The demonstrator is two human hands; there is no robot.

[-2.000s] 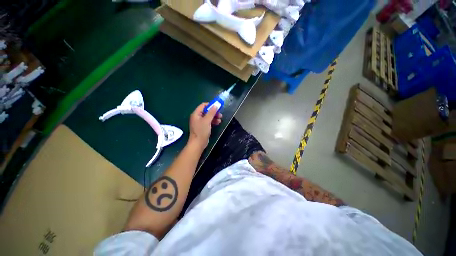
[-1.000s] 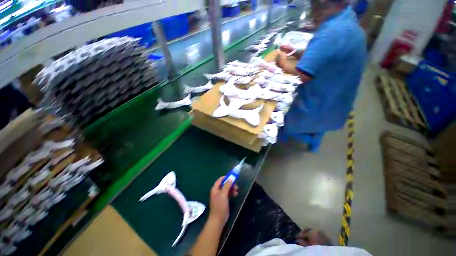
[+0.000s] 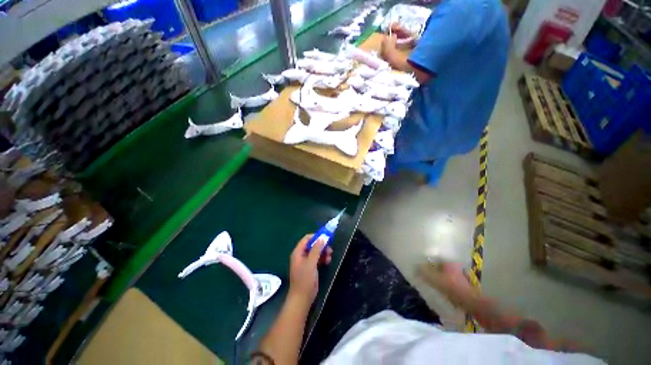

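Note:
My left hand (image 3: 308,264) is closed around a blue glue bottle (image 3: 323,237), its thin pale nozzle pointing up and to the right, above the dark green bench. A white and pale-pink cat-ear headband (image 3: 238,269) lies on the bench to the left of that hand, not touched, with its two pointed ears towards the upper left and lower right. My right hand (image 3: 442,276) is out to the right over the floor, blurred; its fingers cannot be made out clearly.
White headbands (image 3: 328,100) are heaped on cardboard layers (image 3: 303,162) ahead. More lie on the green-edged line (image 3: 214,127). Stacks stand at left, with a cardboard sheet (image 3: 146,335) near me. A person in blue (image 3: 457,85) works ahead right. Wooden pallets (image 3: 571,214) are at right.
The view has tilted up, bringing the line and the person into sight. My right hand has come out to the right. My left hand still holds the bottle, and the headband lies beside it as before.

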